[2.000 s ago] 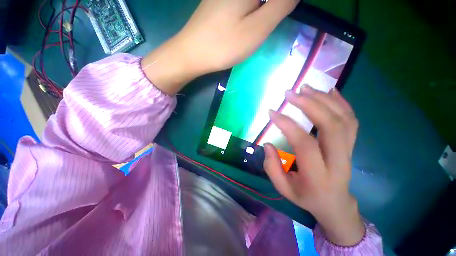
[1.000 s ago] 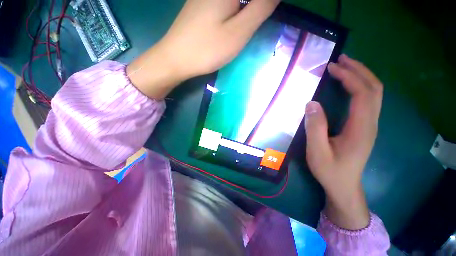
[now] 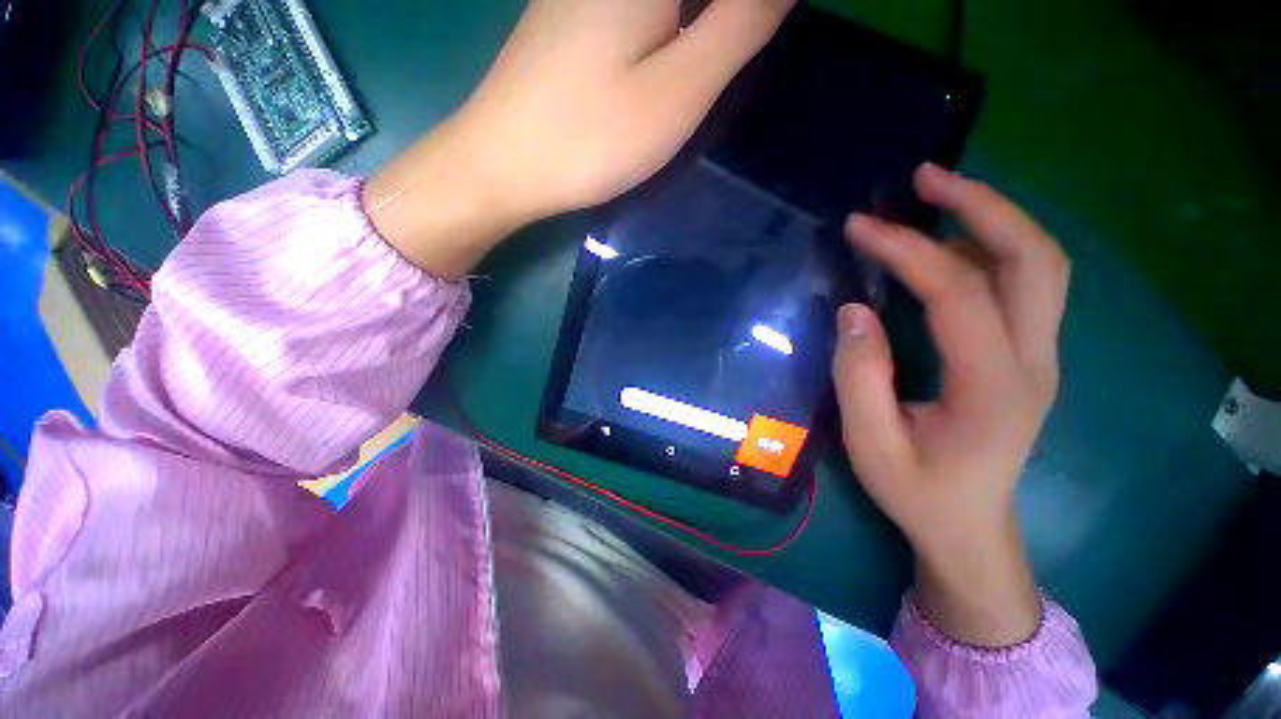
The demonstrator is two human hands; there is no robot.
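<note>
A black tablet (image 3: 703,309) lies tilted on the green mat. Its screen is mostly dark, with bright light reflections, an orange button (image 3: 771,445) at the lower right and small white navigation icons below. My left hand (image 3: 597,106) reaches over the tablet's upper left; its fingertips are cut off by the top edge or hidden, so its hold cannot be told. My right hand (image 3: 962,358) is at the tablet's right edge, fingers apart and curved over the edge, holding nothing.
A circuit board (image 3: 288,87) lies at the upper left beside tangled red and black leads (image 3: 138,127). A thin red wire (image 3: 632,503) loops along the mat's near edge. A black cable (image 3: 955,31) runs from the tablet's far end. A white piece (image 3: 1250,426) is at the right.
The bright live camera picture has gone dark and the white lower-left square has disappeared. My right hand moved from over the screen to its right edge. The tablet sits slightly further left in view.
</note>
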